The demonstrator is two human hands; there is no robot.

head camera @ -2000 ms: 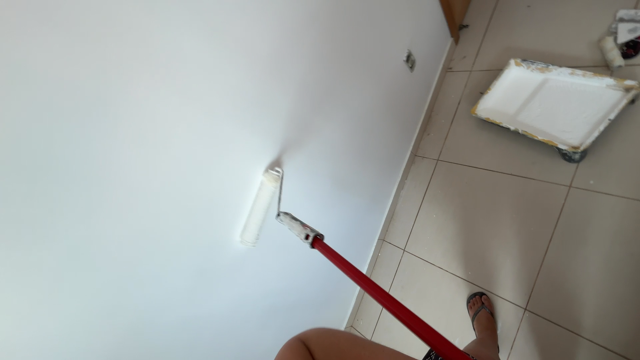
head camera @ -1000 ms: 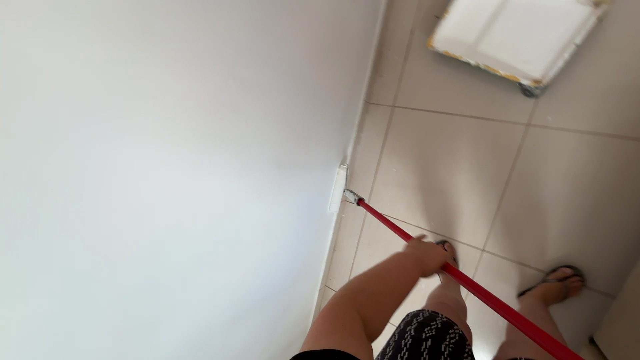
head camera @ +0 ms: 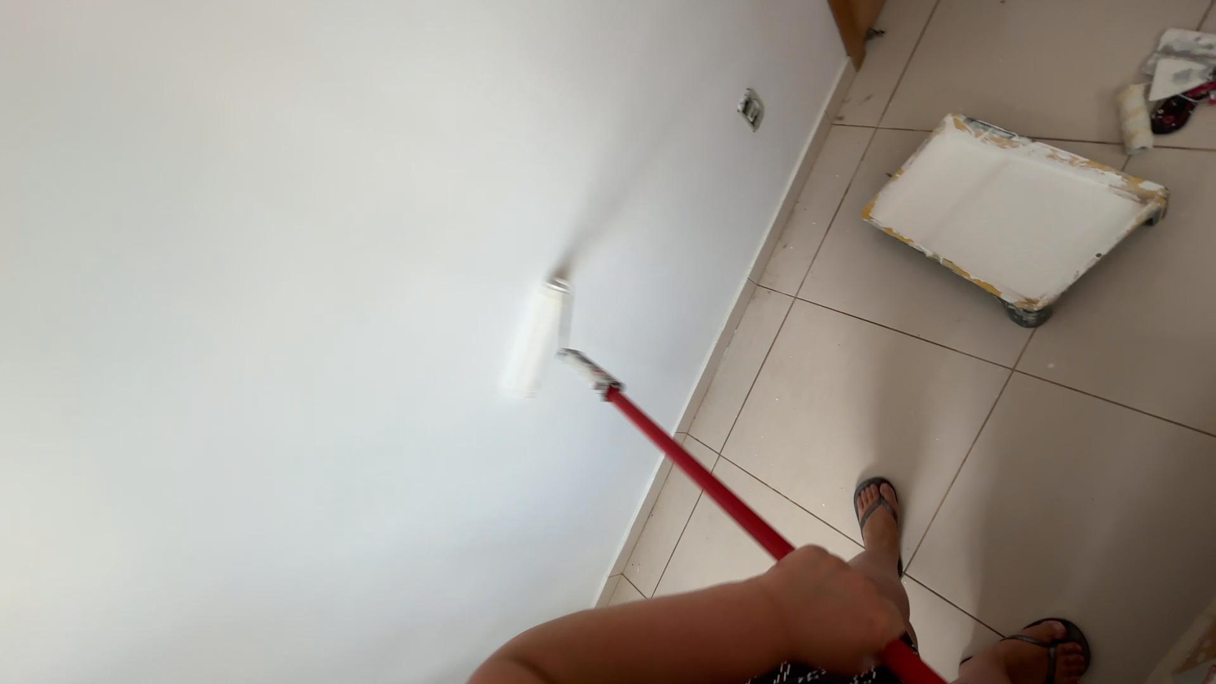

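Observation:
My left hand point(head camera: 831, 603) is closed around the red extension pole point(head camera: 703, 480) near the bottom of the view. At the pole's upper end, a white paint roller point(head camera: 539, 337) lies against the white wall point(head camera: 285, 285), slightly blurred. Its paint-stained handle point(head camera: 591, 372) joins the pole. My right hand is outside the view; the lower end of the pole runs out past the bottom edge.
A paint tray point(head camera: 1016, 209) with white paint stands on the tiled floor at right. Beyond it lie a spare roller sleeve point(head camera: 1135, 119) and paint-stained tools point(head camera: 1181, 71). An electrical outlet point(head camera: 750, 109) sits in the wall. My sandalled feet point(head camera: 876, 503) are at lower right.
From about one second ago, the roller has moved up the wall, away from the skirting at the floor. My left hand remains on the pole. The view has shifted.

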